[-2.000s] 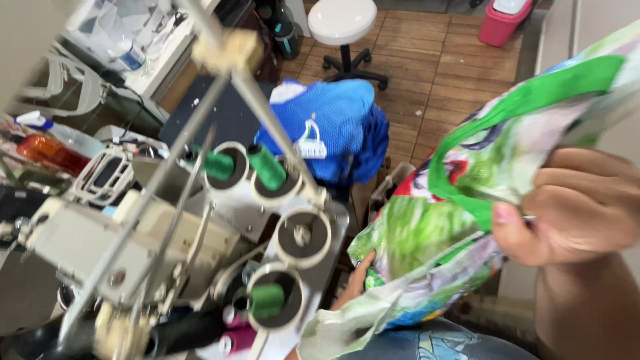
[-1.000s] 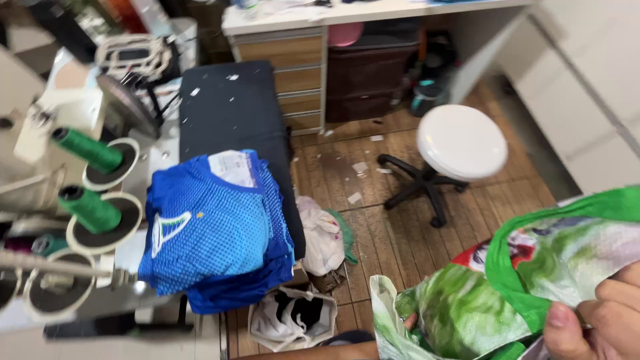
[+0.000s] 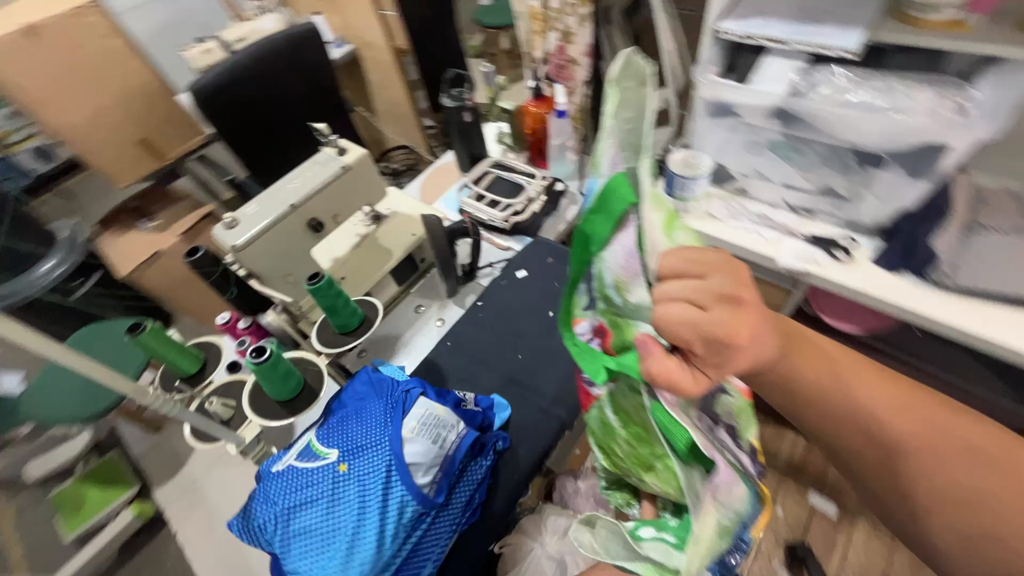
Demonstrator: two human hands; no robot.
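My right hand (image 3: pixel 704 324) is closed on the upper edge and green handle of a printed reusable shopping bag (image 3: pixel 640 432), which hangs from it, partly open. Of my left hand (image 3: pixel 620 552), only a bit of skin shows low at the bag; a finger seems to show inside the bag mouth, and the bag hides the rest. To the left of the bag, a folded blue sports jersey (image 3: pixel 360 472) with a white inner label lies on a dark padded surface (image 3: pixel 512 320).
Beside the jersey stand green thread cones (image 3: pixel 276 372) on round holders and an industrial sewing machine (image 3: pixel 320 216). A white desk (image 3: pixel 864 272) with a clear plastic box (image 3: pixel 832 136) is at right. Pale plastic bags (image 3: pixel 544 536) sit below the padded surface.
The view has swung left, away from the white stool. The bag, low at the right one second ago, now hangs upright near the middle of the view, with my right hand still on it.
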